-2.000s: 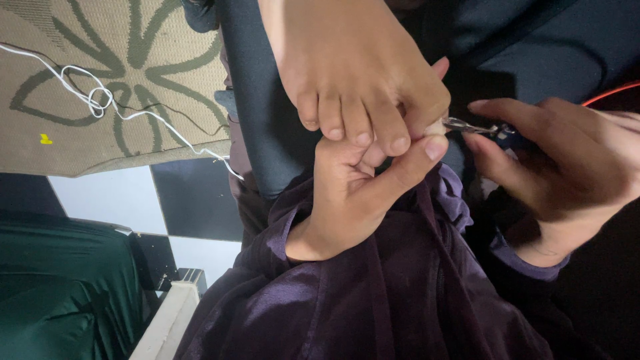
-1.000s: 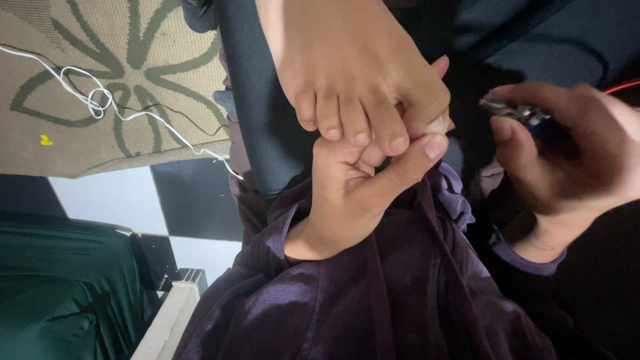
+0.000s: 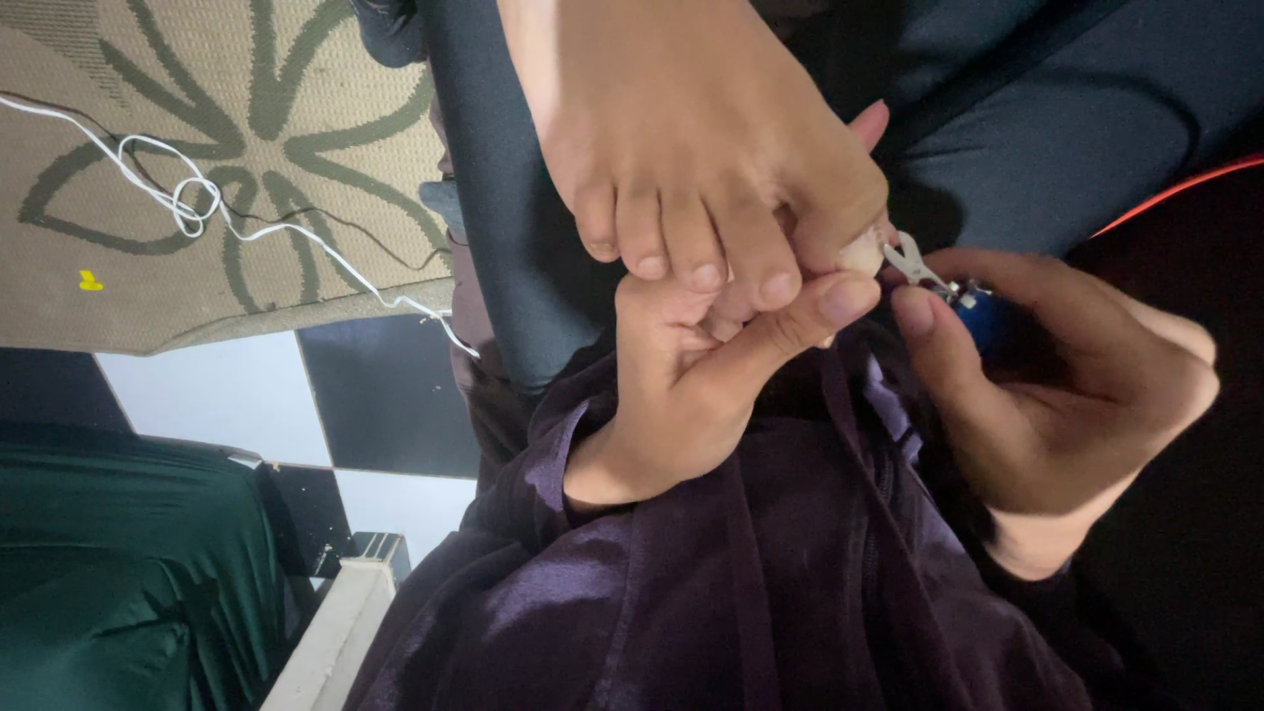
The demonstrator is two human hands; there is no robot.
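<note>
A bare foot (image 3: 691,138) extends down from the top centre, toes toward me. My left hand (image 3: 711,375) grips the big toe (image 3: 859,252) from below, its thumb on the near side and a fingertip showing beyond. At the right, my right hand (image 3: 1047,375) holds a small metal nail clipper or nipper (image 3: 913,265) between thumb and fingers. Its pale tip is at or very near the end of the big toe; contact cannot be told. A blue part (image 3: 978,321) of the held item shows under the fingers.
A patterned rug (image 3: 227,197) with a white cable (image 3: 286,229) and a small yellow piece (image 3: 90,281) lies at the left. Below are checkered floor tiles (image 3: 217,395), green fabric (image 3: 118,573) and a pale wooden edge (image 3: 336,632). An orange-red cable (image 3: 1175,188) runs at the right.
My right hand was drawn back from the big toe one second ago; it has moved left, bringing the metal tool back to the toe. My left hand keeps its hold.
</note>
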